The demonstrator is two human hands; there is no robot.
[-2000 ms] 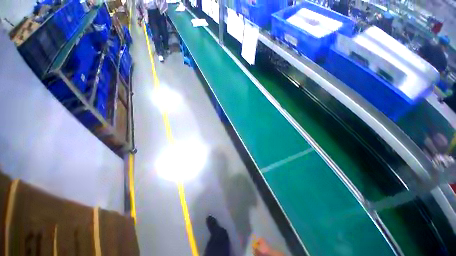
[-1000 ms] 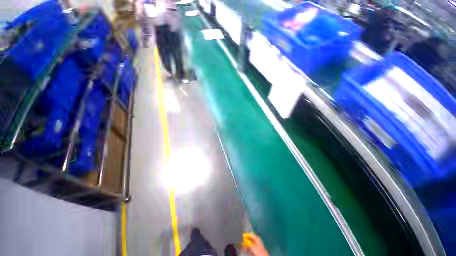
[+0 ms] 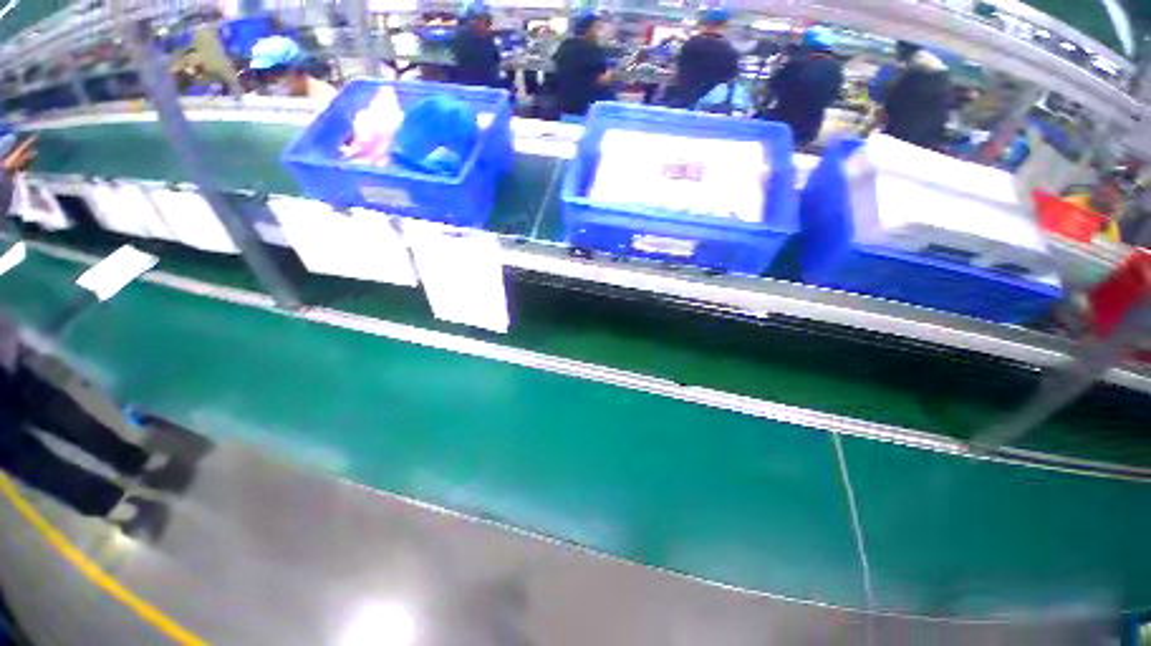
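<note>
Neither of my hands shows in the picture. Nearest in front of me runs the long, glossy green bench (image 3: 606, 454) with metal edging, crossing the view from left to right. Behind it, on a higher level, stand three blue bins. The left bin (image 3: 385, 196) holds blue and pale pinkish material. The middle bin (image 3: 663, 240) holds white contents with a small dark mark. The right bin (image 3: 934, 288) has a white block-like stack rising above its rim.
White sheets (image 3: 461, 278) hang below the upper level. A slanting grey post (image 3: 208, 170) stands at left. A person in dark trousers (image 3: 63, 423) stands at the left edge. Several people in blue caps are beyond the bins. Red bins (image 3: 1070, 217) are at far right. A yellow line (image 3: 101, 570) crosses the floor.
The view has swung right from the aisle to face the bench and bins. The blue racks have left the picture. The hand with yellow finger covers, earlier at the bottom, is out of view.
</note>
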